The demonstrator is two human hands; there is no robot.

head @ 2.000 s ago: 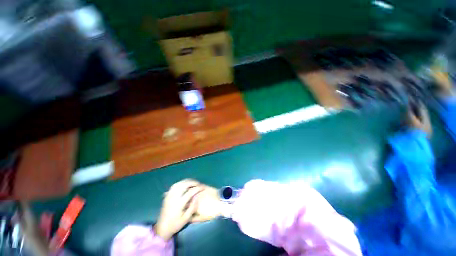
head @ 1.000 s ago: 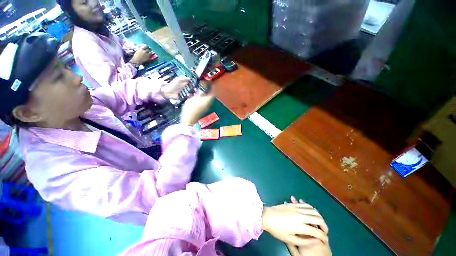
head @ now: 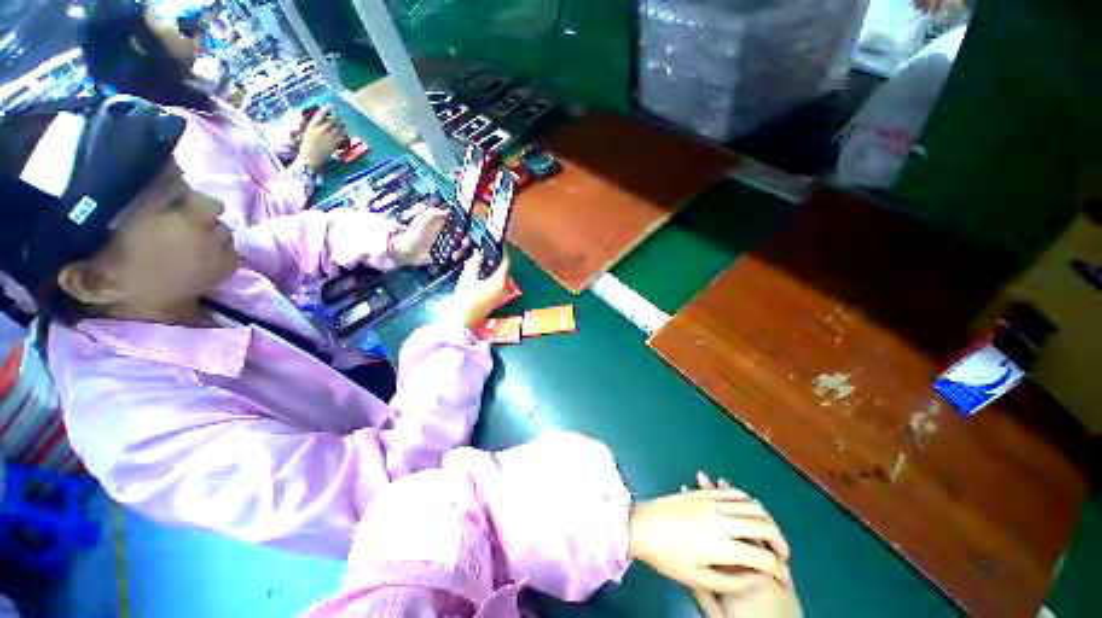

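Observation:
My left hand (head: 711,538) comes out of a pink sleeve at the bottom centre. It lies across my right hand (head: 752,599) over the green bench top (head: 604,410). I see no object in my left hand. My right hand is mostly covered by it and cut off by the bottom edge, so its grip is hidden. In front of my hands lies a scuffed brown board (head: 786,350). A blue-and-white box (head: 981,379) lies tilted on its right part.
A neighbour in pink (head: 242,410) at the left holds open flip phones (head: 496,223). Orange-red cards (head: 550,320) lie by that person's hand. Black phones (head: 489,109) lie in rows farther back. A second brown board (head: 604,181), a carton (head: 1082,326) and a wrapped stack (head: 737,60) are behind.
The view has swung left from the carton to the neighbours. My hands stay together. The neighbour's phones are now raised and open, with their screens showing.

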